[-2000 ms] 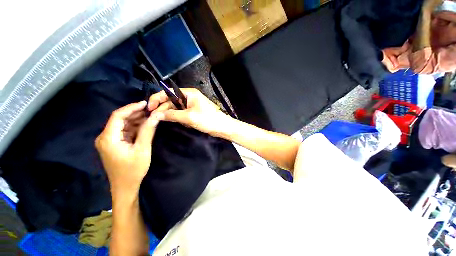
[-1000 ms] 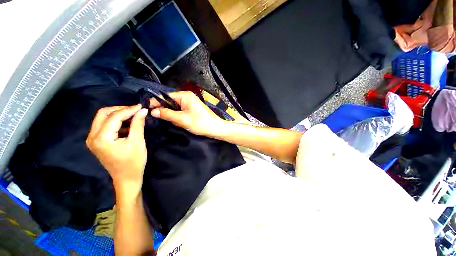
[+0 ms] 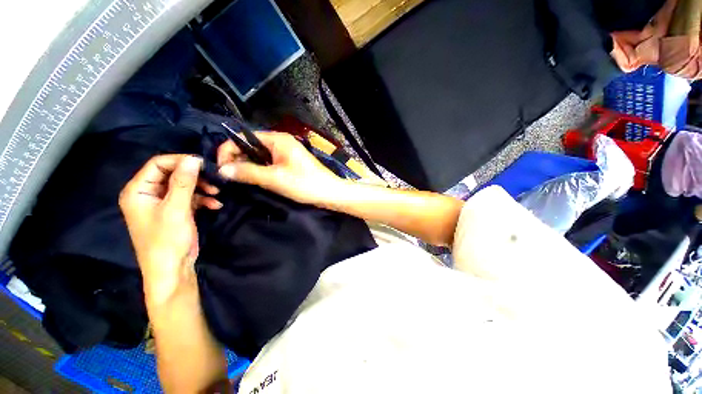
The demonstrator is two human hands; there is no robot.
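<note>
A large dark garment (image 3: 285, 254) covers my lap and spreads to the left. My right hand (image 3: 265, 165) pinches a narrow fold of it (image 3: 209, 146) between thumb and fingertips. The same hand also holds a small dark cutting tool (image 3: 252, 144), its thin shiny tip pointing up and left past the fingers. My left hand (image 3: 165, 202) is just left of that fold, thumb and index finger together and the other fingers curled. Whether it pinches thread or cloth is too fine to see.
A pale ruler-marked table edge (image 3: 58, 92) curves across the upper left. A blue basket (image 3: 123, 368) is at lower left. A black board (image 3: 454, 85) lies beyond my right forearm. At right are a red plastic item (image 3: 627, 142), a clear bag (image 3: 566, 192) and a blue basket (image 3: 637, 96).
My hands came together at the fold, then my left hand drew away leftward, leaving a small gap. The view has shifted slightly. The tool stays in my right hand.
</note>
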